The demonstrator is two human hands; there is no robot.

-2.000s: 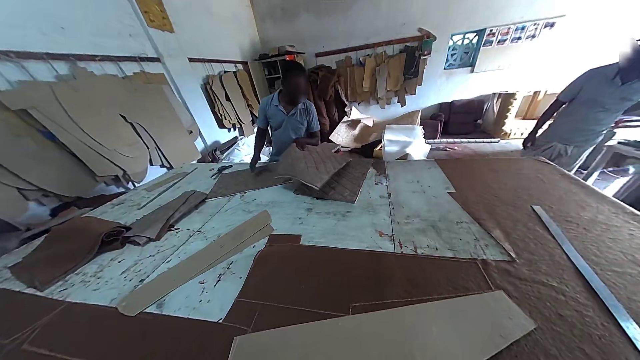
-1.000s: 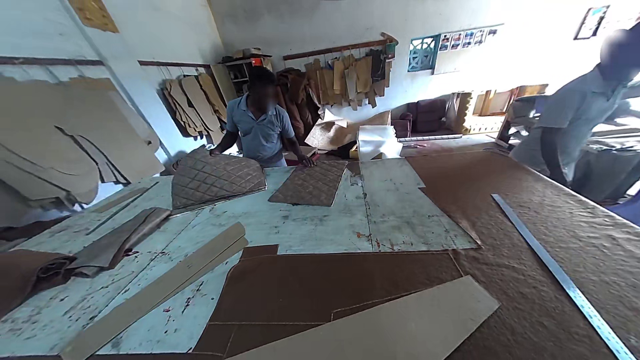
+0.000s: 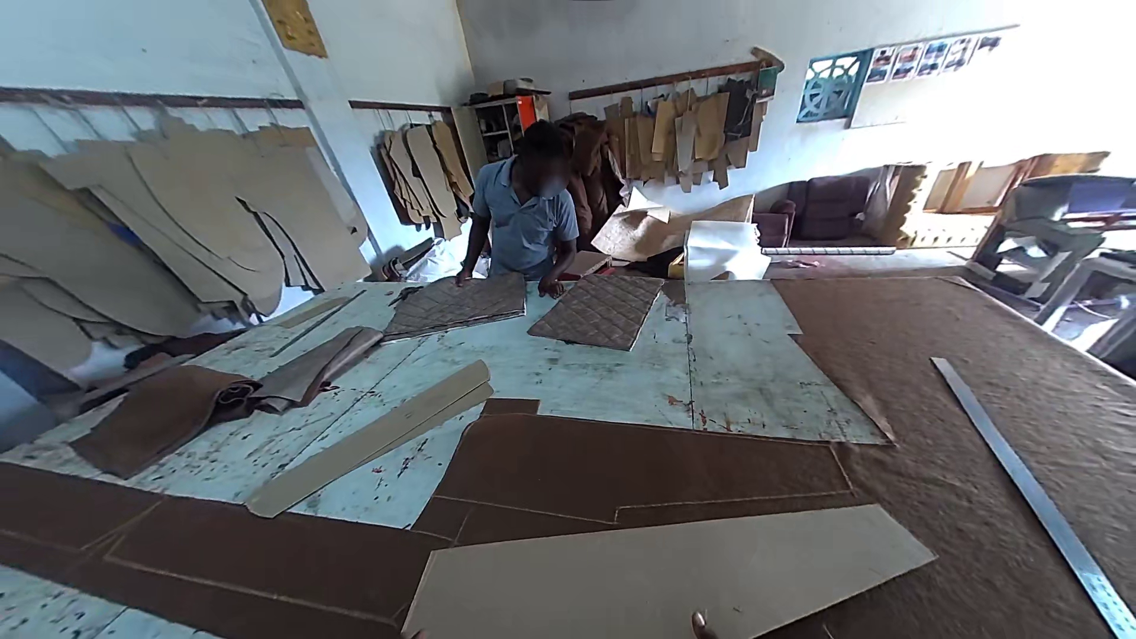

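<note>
At the bottom edge of the head view lies a large beige cardboard pattern piece (image 3: 657, 577) on brown fabric (image 3: 648, 461) marked with pale lines. A fingertip of my left hand (image 3: 415, 634) touches the pattern's lower left corner. On its lower edge rests a finger or thumb of my right hand (image 3: 701, 626). The rest of both hands is out of frame, so their grip cannot be told. To the right, a long metal ruler (image 3: 1029, 488) lies on the same fabric. Two narrow cardboard strips (image 3: 382, 435) overlap on the pale painted table (image 3: 577, 386).
Across the table a person (image 3: 525, 217) in a light blue shirt handles quilted brown panels (image 3: 599, 311). Folded brown fabric (image 3: 169, 417) lies at the left. Cardboard patterns (image 3: 222, 213) hang along the left wall. A dark armchair (image 3: 834, 213) stands behind the table.
The person across the table has separated the quilted panels into two groups. Another person, seen at the right earlier, is out of view. My fingertips have come into view at the bottom.
</note>
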